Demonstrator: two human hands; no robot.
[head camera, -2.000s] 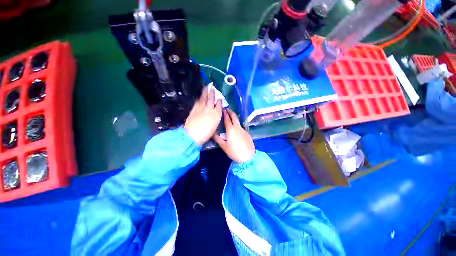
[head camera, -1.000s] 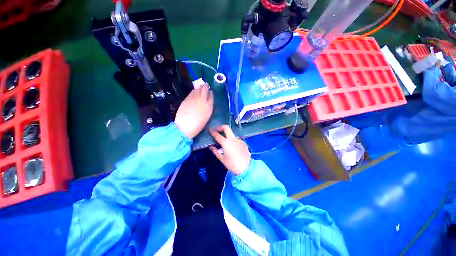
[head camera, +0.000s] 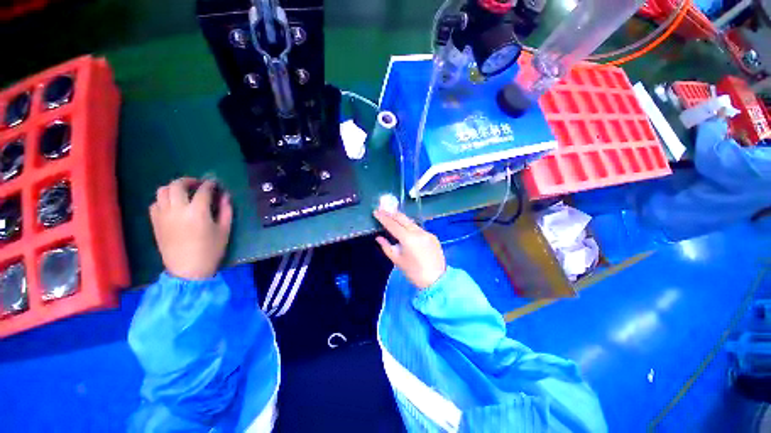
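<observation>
My left hand (head camera: 193, 227) is low over the green bench, left of the black toggle clamp press (head camera: 292, 127), fingers curled down. A greyish shiny bit shows at its fingertips, possibly clear film; its grip is hidden. My right hand (head camera: 412, 252) is at the bench's front edge, right of the press. A small white piece (head camera: 388, 203) touches its fingertips; the thumb is apart, and whether the piece is held is unclear. The dark fixture nest (head camera: 298, 181) shows on the press base, with no hand on it. A white paper scrap (head camera: 352, 139) lies beside the press.
A red tray (head camera: 100, 182) with several discs is at the left. Right of the press are a pale hose end (head camera: 386, 119), a blue box (head camera: 473, 127), a regulator (head camera: 497, 52), a clear cylinder (head camera: 575, 42) and a red tray (head camera: 592, 127). Another person's sleeve (head camera: 719, 169) is far right.
My left hand has moved left from beside the press to where the clear film lay. My right hand has shifted slightly right and down. The press base and nest are now uncovered; the camera view has shifted.
</observation>
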